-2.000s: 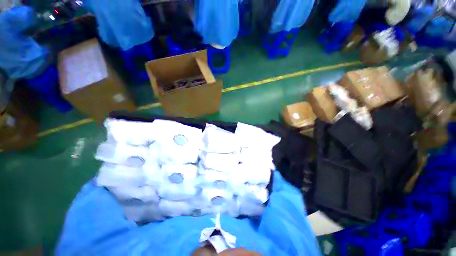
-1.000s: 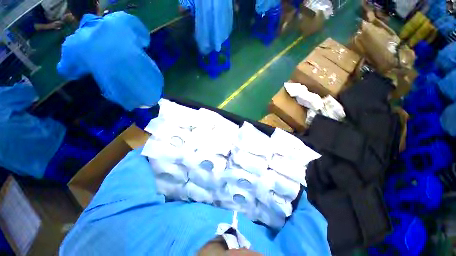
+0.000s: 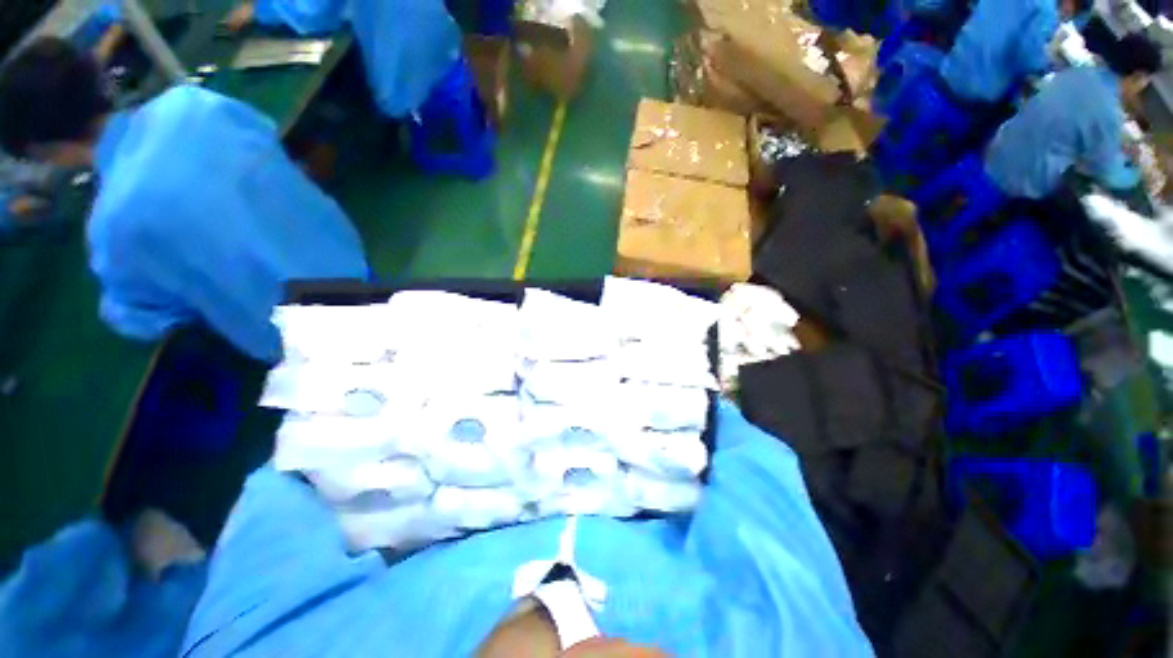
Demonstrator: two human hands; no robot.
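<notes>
A black packing tray (image 3: 337, 292) is held level against the wearer's chest. White packed units (image 3: 470, 399) lie in it in rows, several with a round grey-blue circle showing. The wearer's blue sleeves run to the tray's left and right sides. Both my left hand and my right hand are hidden beneath or behind the tray and the bags, so no fingers show.
Brown cartons (image 3: 684, 225) stand ahead, beyond the tray. Black trays (image 3: 836, 399) lie piled on the right, beside blue stools (image 3: 1014, 373). A person in a blue smock (image 3: 212, 212) sits at the green bench on the left. A yellow line (image 3: 542, 193) runs along the floor.
The view has turned to the right; the cartons and black tray pile have shifted left in the picture. The open carton at left is out of view. The loaded tray stays held at the chest.
</notes>
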